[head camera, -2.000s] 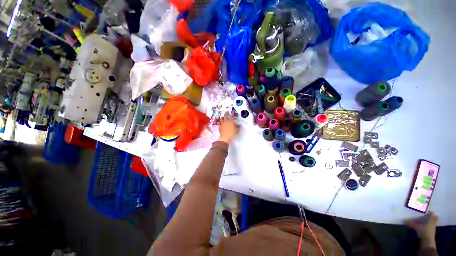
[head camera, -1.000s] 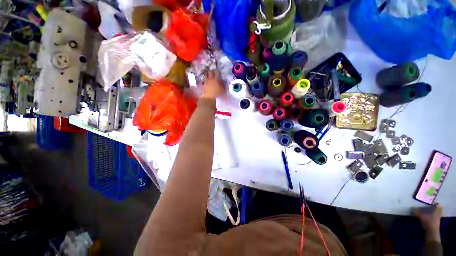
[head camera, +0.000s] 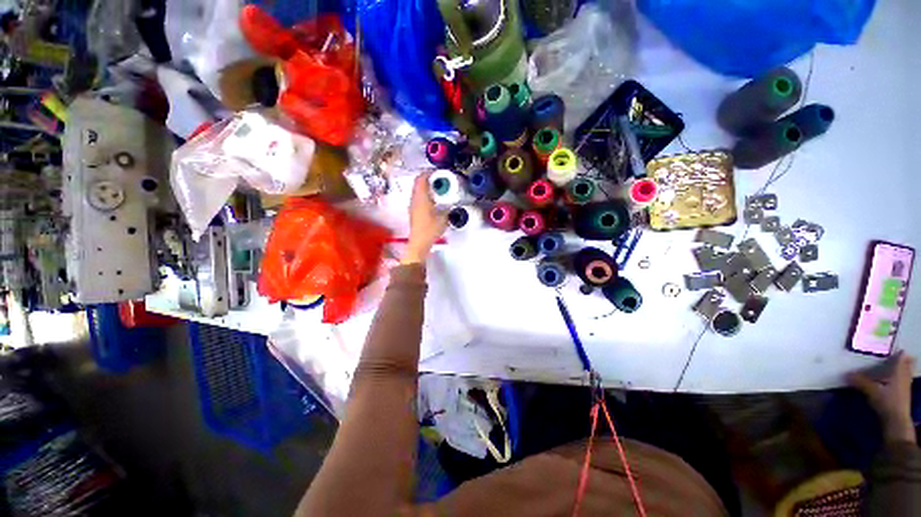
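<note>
My left hand (head camera: 425, 224) reaches over the table to the left side of the thread cone cluster. Its fingers are beside a white cone (head camera: 445, 186); whether they grip it is not clear. Dark, pink, green and yellow cones (head camera: 516, 165) stand close together right of it. A thin red item (head camera: 406, 240) lies near the wrist. My right hand (head camera: 889, 384) is small and blurred at the table's front edge, just below a phone (head camera: 882, 299) with a lit pink screen. Its fingers are unclear.
Orange-red bags (head camera: 321, 257) and a clear bag (head camera: 242, 162) lie left, beside a sewing machine (head camera: 109, 202). A black tray (head camera: 628, 126), gold tray (head camera: 693, 190), metal parts (head camera: 742, 269) and pen (head camera: 574, 331) lie right. Dark grey cones (head camera: 759, 100) lie near a blue bag (head camera: 752, 30).
My left hand has moved from the crinkled clear plastic towards the white cone. My right hand remains near the phone at the table edge. The camera view has shifted.
</note>
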